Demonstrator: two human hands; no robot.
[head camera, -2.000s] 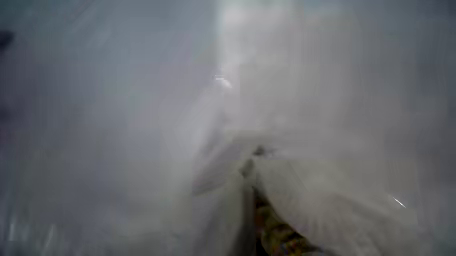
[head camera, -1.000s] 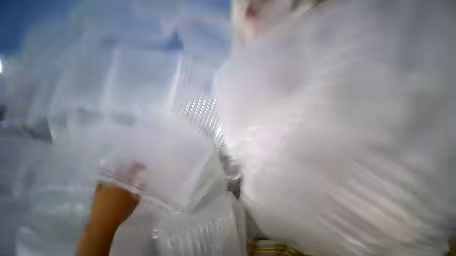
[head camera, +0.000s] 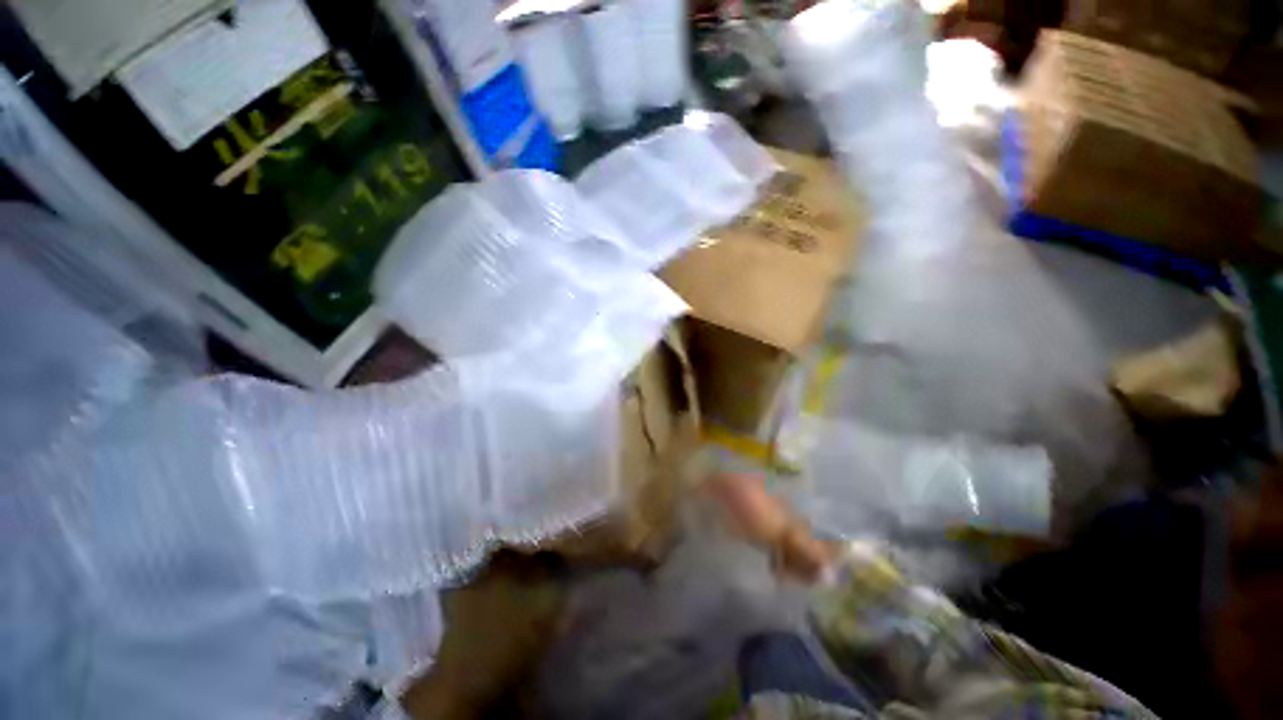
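My right hand is blurred at the lower centre, with a patterned sleeve running to the lower right. It is beside milky plastic film; whether its fingers grip anything cannot be told. My left hand is not in view. A long nested stack of clear ribbed trays lies across the left and middle, left of my right hand. More clear trays lie behind it, reaching toward a brown carton.
A brown carton stands behind my right hand. A large milky plastic bag is right of it. Another carton sits at the upper right. A dark cabinet with yellow writing is at the upper left. White rolls or cylinders stand at the back.
The view has swung from close, blurred white plastic to a wider area with trays, cartons and a cabinet. The bare forearm seen at lower left is gone; my right hand now shows at lower centre.
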